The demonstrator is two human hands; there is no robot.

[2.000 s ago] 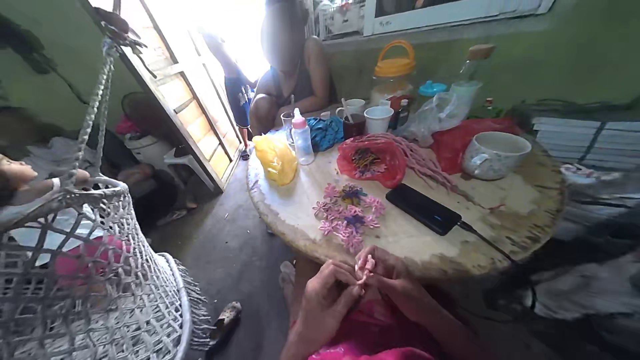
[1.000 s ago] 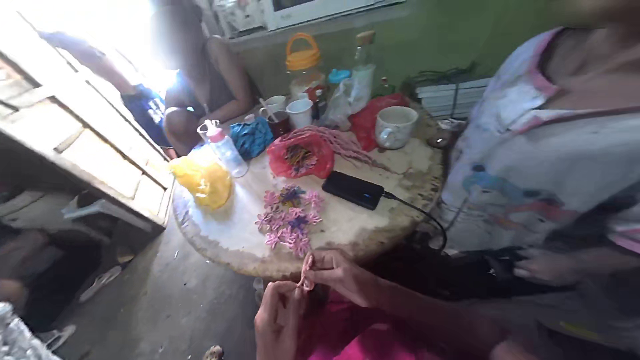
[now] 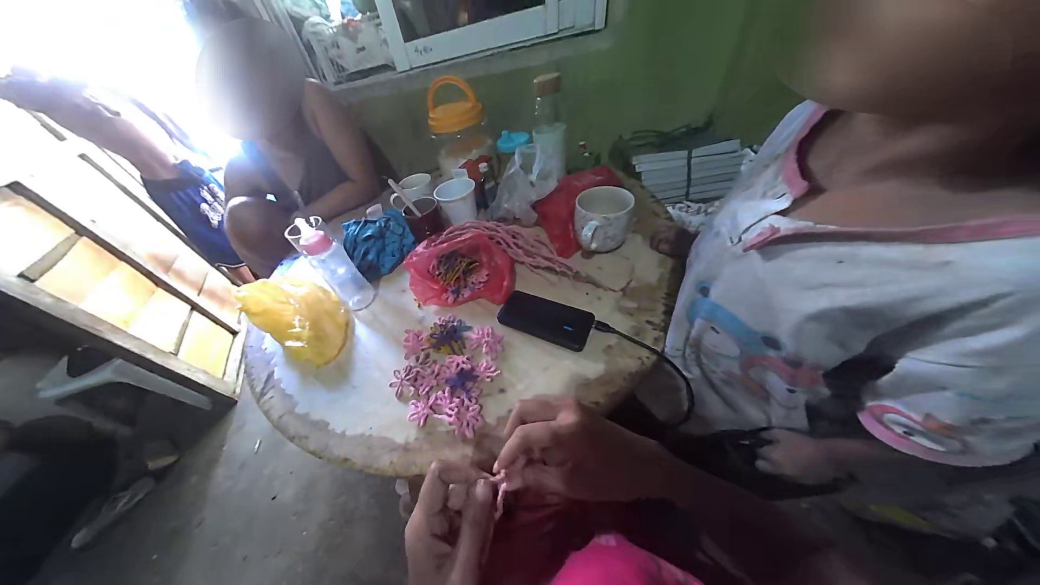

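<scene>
My left hand [image 3: 447, 516] and my right hand [image 3: 561, 447] meet just off the near edge of the round table [image 3: 366, 455], fingertips pinching a small pink cord piece [image 3: 500, 487] between them. Beyond them on the table lies a cluster of pink and purple flower-shaped cord pieces [image 3: 451, 378]. Behind the cluster, a red plastic bag [image 3: 418, 280] stands open with more dark and coloured pieces inside. Pink braided strands [image 3: 536, 248] stretch to the right from behind this bag. A black power bank or phone [image 3: 546, 320] with a cable plugged in lies right of the flowers.
A yellow plastic bag [image 3: 305, 321], a baby bottle [image 3: 337, 264], a blue bag [image 3: 378, 244], a white cup [image 3: 457, 199], a patterned mug [image 3: 604, 219] and an orange-lidded jar [image 3: 457, 130] stand around the tabletop. One person [image 3: 853, 309] is close on the right; another [image 3: 301, 146] sits across the table.
The view has swung to the right, so the person on the right now shows and the hanging net chair seen earlier is out of frame. Both hands still hold the pink cord piece.
</scene>
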